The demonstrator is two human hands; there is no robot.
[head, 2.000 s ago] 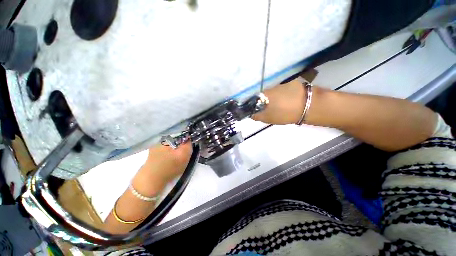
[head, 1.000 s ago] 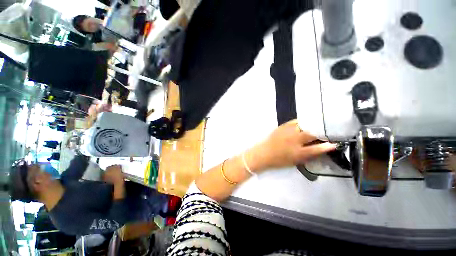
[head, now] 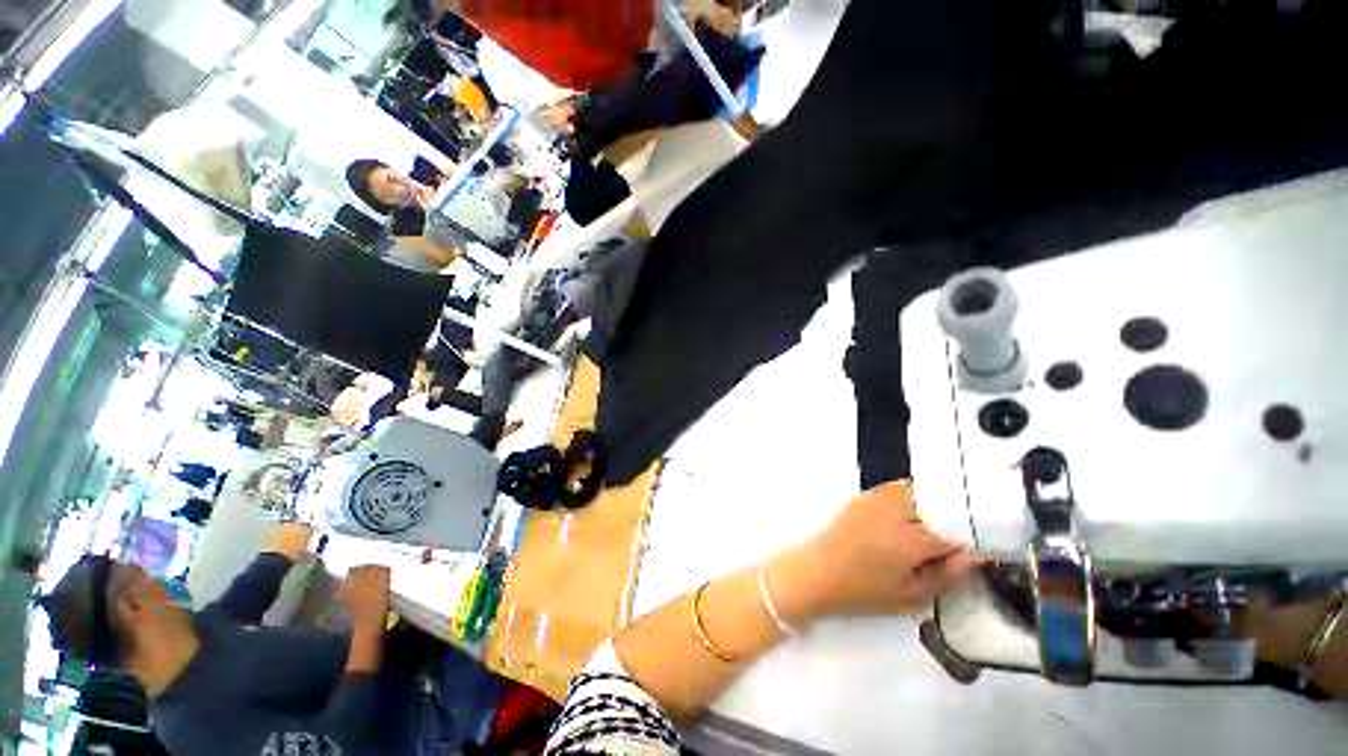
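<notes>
The white sewing machine head stands at the right, with a curved shiny metal guard at its front. My left hand is at the head's left end, fingers bent together and fingertips partly hidden; whether they grip anything does not show. A black strip runs down beside the head to my left hand. A large black cloth lies behind and left of the machine. My right hand is at the far right edge, mostly hidden by the machine parts and blurred, with a bracelet at the wrist.
A tan taped cardboard sheet covers the table's left edge, with a black looped bundle on it. Green and yellow tools lie beside it. A person in a dark shirt sits at another machine at left.
The view has swung left from the needle area and then tilted, showing more of the workshop. My left hand stays by the head's left end, its fingers now more bent. Part of my right hand shows again.
</notes>
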